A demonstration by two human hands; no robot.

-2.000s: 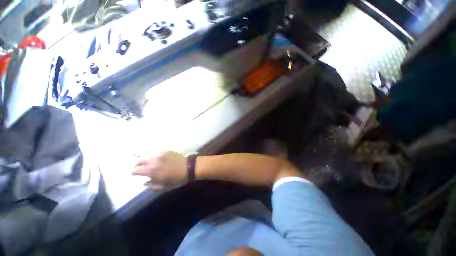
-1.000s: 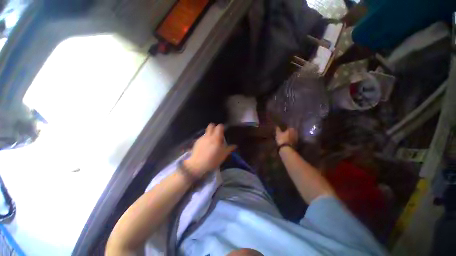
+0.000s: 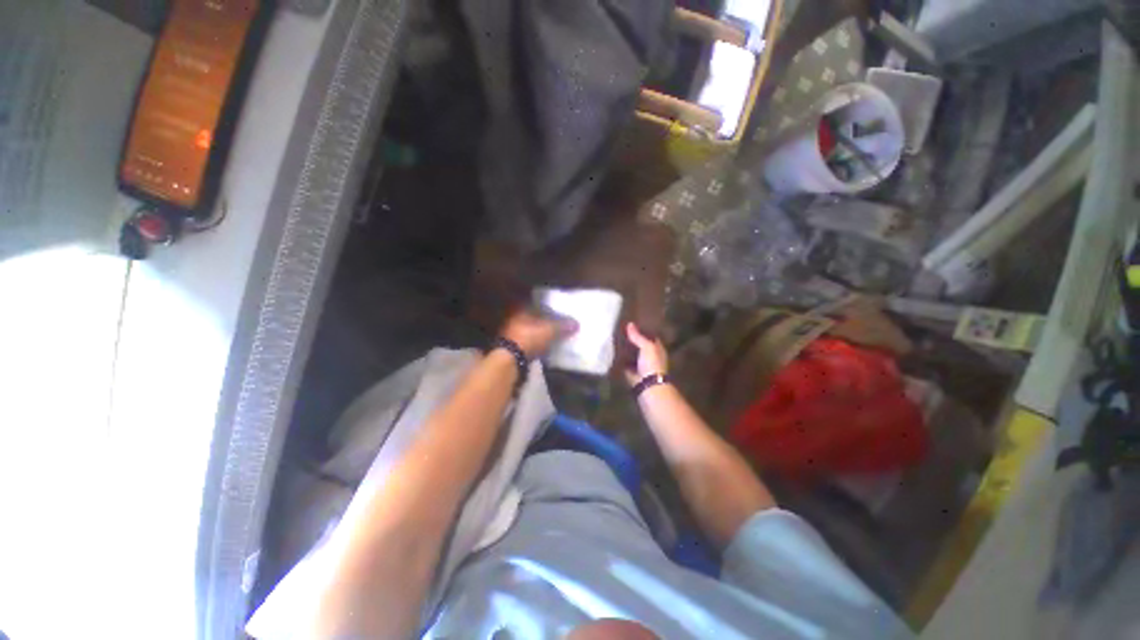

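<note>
A small white flat piece (image 3: 585, 330), roughly square, is held low in front of my lap, beyond the table's edge. I cannot tell if it is fabric or paper. My left hand (image 3: 538, 331) grips its left side, with the thumb over it. My right hand (image 3: 645, 355) is just right of the piece, with fingers apart, holding nothing visible. Pale grey-lilac cloth (image 3: 500, 485) lies over my lap beside my left forearm.
The white machine table (image 3: 269, 288) with a measuring strip runs along the left. A phone with an orange screen (image 3: 191, 100) lies on it. Dark grey cloth (image 3: 563, 113) hangs ahead. A white bucket (image 3: 800, 160), red cloth (image 3: 831, 406) and clutter lie at right.
The view has swung right and down from the machine. The white piece, lying apart from my hands a second ago, is now in my left hand. My right hand has come close to it.
</note>
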